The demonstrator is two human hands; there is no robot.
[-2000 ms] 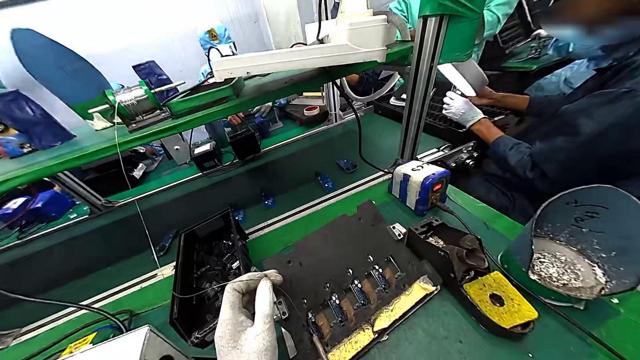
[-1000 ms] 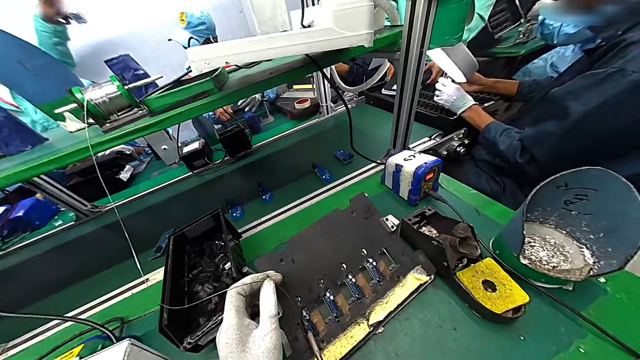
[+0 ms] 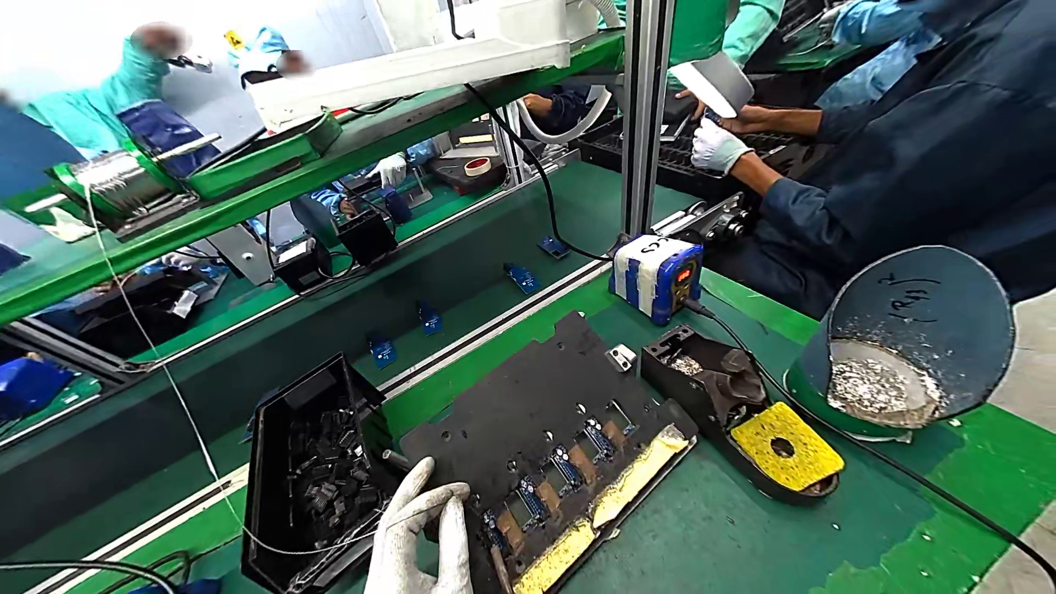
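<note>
My left hand (image 3: 421, 528), in a white glove, is at the bottom centre with solder wire (image 3: 322, 551) pinched between its fingers. The wire runs up to a solder spool (image 3: 124, 186) on the shelf. Right of the hand lies a black fixture plate (image 3: 528, 396) with several small blue circuit boards (image 3: 566, 469) in its slots and yellow strips (image 3: 639, 478) along its near edge. A black bin (image 3: 272, 487) of small black parts (image 3: 330, 470) stands left of the hand. My right hand is not in view.
Right of the plate are a soldering iron holder (image 3: 701, 371) with a yellow sponge (image 3: 788, 445), a blue soldering station (image 3: 657, 279) and a cut container (image 3: 932, 330) of solder waste. Blue boards (image 3: 521, 278) lie on the conveyor (image 3: 462, 280) behind. A co-worker (image 3: 891, 181) sits at the right.
My left hand keeps its hold on the solder wire beside the plate. The view has shifted somewhat.
</note>
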